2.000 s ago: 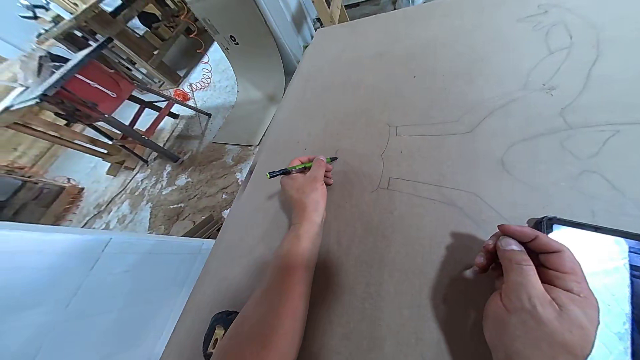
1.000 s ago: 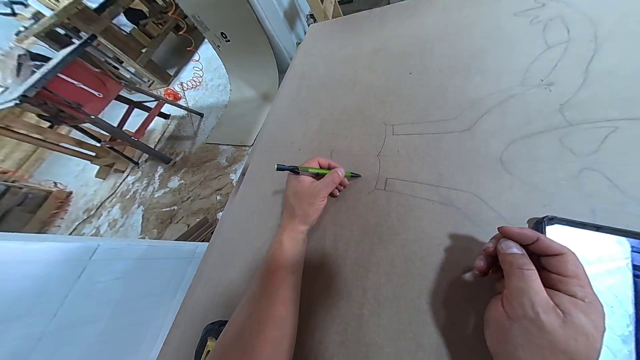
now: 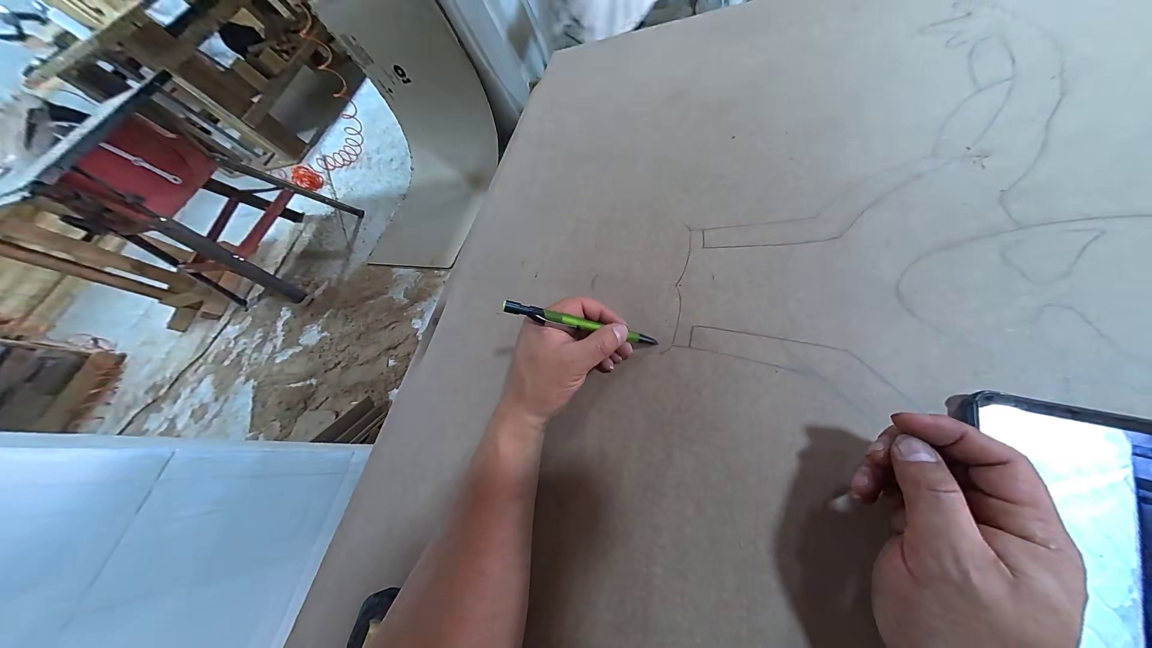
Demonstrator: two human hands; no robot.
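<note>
My left hand (image 3: 571, 355) holds a green-and-black mechanical pencil (image 3: 585, 323), its dark tip at the lower left corner of a line drawing (image 3: 769, 238) on a large brown board (image 3: 648, 504). The drawing has two narrow bent bands joined at the left by a wavy line, and faint curves run on to the upper right. My right hand (image 3: 976, 531) hovers at the lower right, thumb and index fingertips pressed together, with nothing visible between them. Partly behind it lies a tablet (image 3: 1062, 414) in a black case, its screen bright with glare.
A black object (image 3: 371, 616) pokes out beside my left forearm at the bottom. White panels (image 3: 171, 531) adjoin the board at the lower left. Beyond are a red-and-black metal stand (image 3: 148, 171), a curved sheet (image 3: 432, 135), a coiled orange hose (image 3: 346, 144) and wooden pieces on a stained floor.
My left hand has moved right with the pencil, bringing the tip from bare board to the drawing's lower left corner. My right hand stays by the tablet.
</note>
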